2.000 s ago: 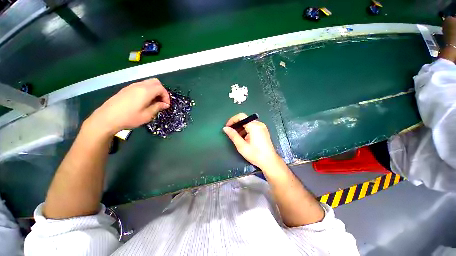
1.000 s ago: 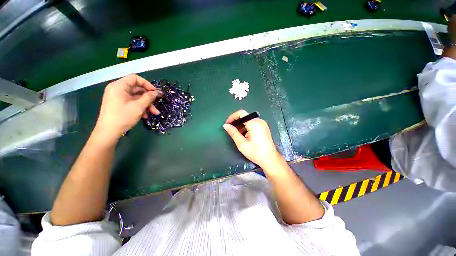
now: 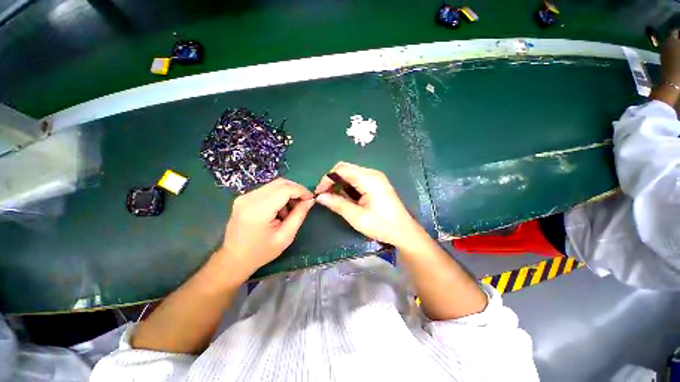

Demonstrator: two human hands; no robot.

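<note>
My left hand (image 3: 262, 224) and my right hand (image 3: 365, 205) meet fingertip to fingertip over the green bench, below the heaps. A tiny dark component (image 3: 315, 196) shows between the fingertips; its details are too small to tell. My right hand also holds the slim black tweezers (image 3: 344, 186) across its fingers. A large heap of dark leaded components (image 3: 246, 149) lies up and left of my hands. A small heap of white parts (image 3: 361, 130) lies above my right hand.
A black device housing (image 3: 145, 201) with its battery (image 3: 172, 181) lies left on the bench. Beyond the white rail (image 3: 298, 71), spaced units lie on the green belt, one with a dark housing (image 3: 187, 51). Another person's sleeve (image 3: 645, 164) is at right.
My left hand has moved from the dark heap to meet my right hand, uncovering the heap and the housing with battery at left. The belt units have shifted left.
</note>
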